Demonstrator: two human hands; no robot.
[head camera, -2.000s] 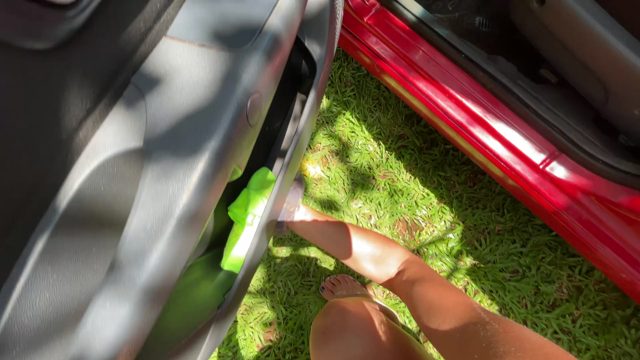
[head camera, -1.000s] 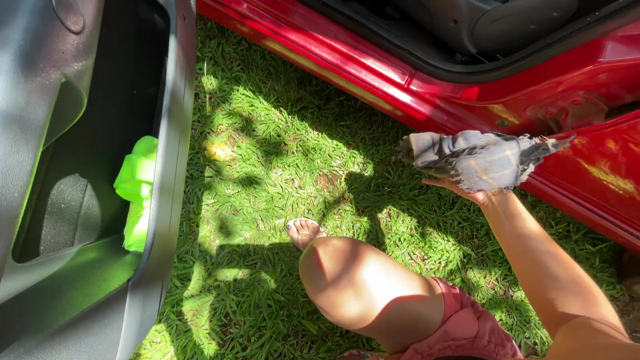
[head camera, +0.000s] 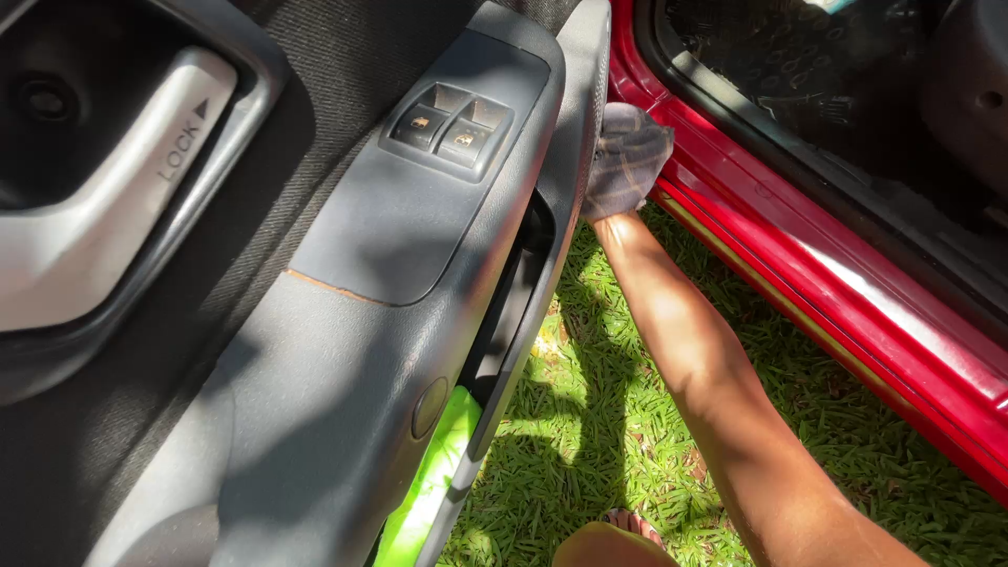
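Note:
My right hand (head camera: 610, 220) reaches in from the lower right, mostly hidden under a grey checked cloth (head camera: 630, 165) with a frayed edge. It holds the cloth against the front part of the open car door's inner panel (head camera: 568, 130), close to the red door sill (head camera: 724, 177). The door edge hides part of the cloth and my fingers. My left hand is out of view.
On the door's armrest are window switches (head camera: 453, 134); a silver door handle (head camera: 118, 213) is at the left. A bright green cloth (head camera: 429, 480) lies in the door pocket. Grass (head camera: 598, 409) and my foot (head camera: 634, 524) are below.
My right hand with the grey cloth has gone from beside the red car body over to the open door's inner panel. The view has moved closer to the door.

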